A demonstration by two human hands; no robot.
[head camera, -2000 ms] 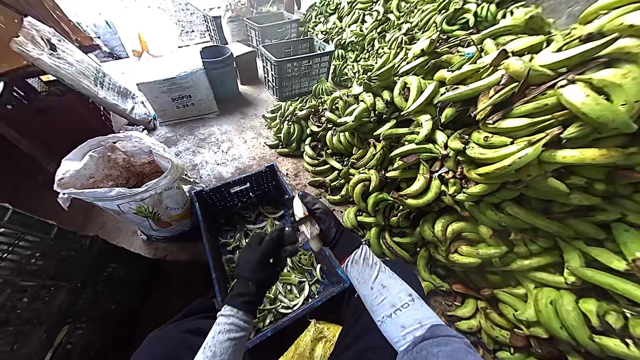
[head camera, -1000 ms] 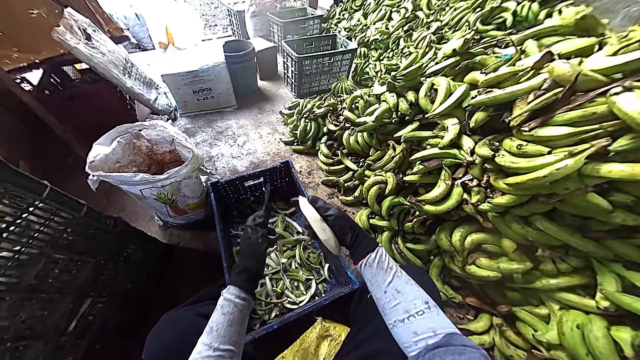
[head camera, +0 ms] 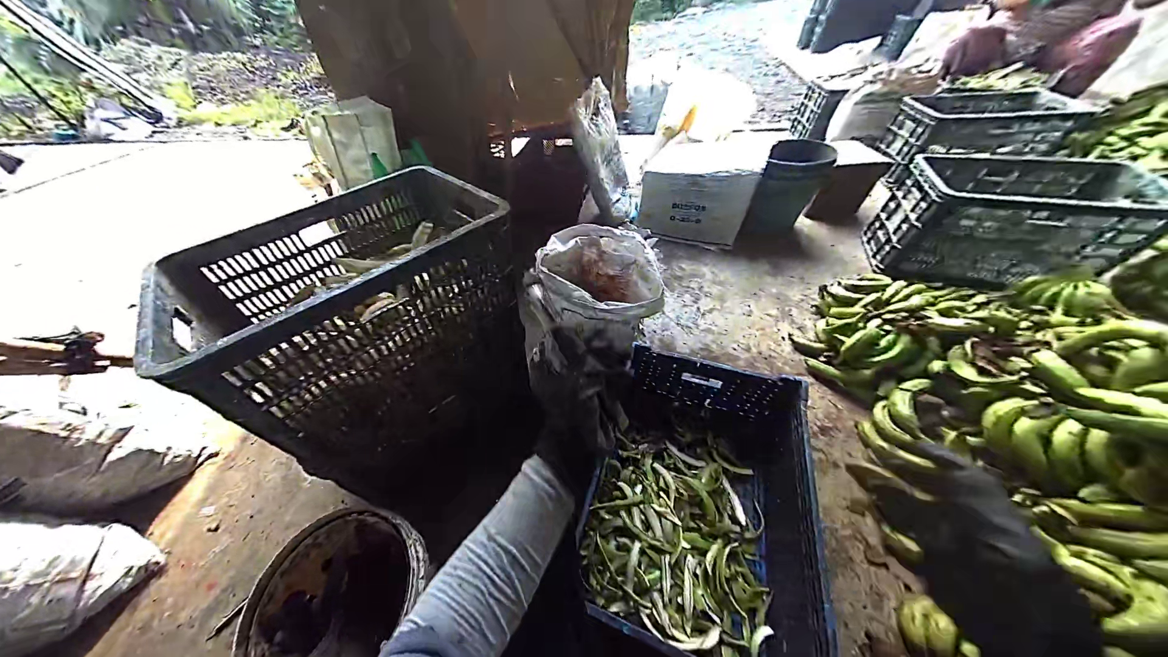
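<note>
My left hand (head camera: 575, 392), in a dark glove below a light grey sleeve, is raised over the left rim of a blue plastic crate (head camera: 817, 511); what it holds, if anything, cannot be made out against the white sack behind. Green plantain peels (head camera: 671, 538) cover the bottom of the crate. On the right, my right hand (head camera: 990, 547), gloved and blurred, reaches over the heap of green plantains (head camera: 1031, 420), its fingers by a bunch. Whether they grip it is unclear.
A tall black crate (head camera: 338, 319) with peeled plantains stands at left, a round bucket (head camera: 411, 547) below it. Behind are an open white sack (head camera: 602, 274), a cardboard box (head camera: 698, 201), a grey bucket (head camera: 794, 173) and black crates (head camera: 1022, 219). Filled sacks (head camera: 82, 456) lie far left.
The peeled plantain seen in my right hand earlier no longer shows there. That hand has moved right to the plantain heap, and my left hand has risen from the peels. The view has swung left.
</note>
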